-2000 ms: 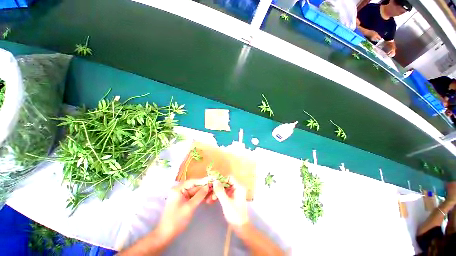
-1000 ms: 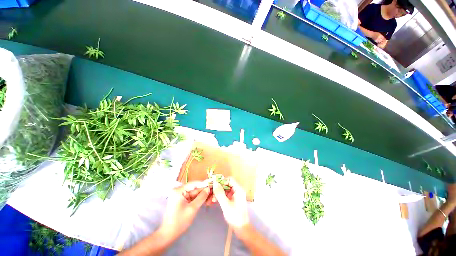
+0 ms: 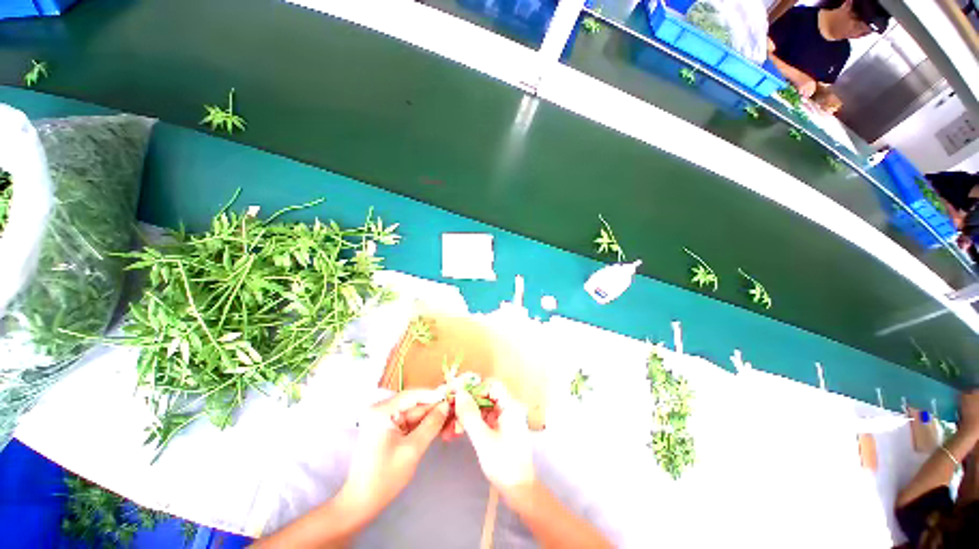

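My left hand [image 3: 399, 434] and my right hand [image 3: 494, 434] meet over the near part of the orange-brown cardboard pad [image 3: 505, 359]. Both hold one small green leaf sprig [image 3: 464, 386] by the fingertips, its leaves pointing up and away. The fingers hide its stem. Another sprig [image 3: 419, 330] with a thin stem lies on the pad's left side. A large tangled pile of leaf stems [image 3: 242, 311] lies left of the pad. A single small leaf piece [image 3: 580, 383] lies right of the pad, and a narrow row of leaf pieces [image 3: 670, 413] lies further right.
A white glue bottle [image 3: 611, 282], a small white disc [image 3: 549, 303] and a pale square card [image 3: 468, 256] lie along the belt edge. The green conveyor belt [image 3: 376, 118] carries spaced sprigs. A clear bag [image 3: 86, 214] stands far left. A person's arm [image 3: 939, 472] is at far right; another person [image 3: 811, 45] sits across.
The sprigs on the near belt have moved right; those on the far belt have moved left. My hands stay in nearly the same place, still on the sprig.
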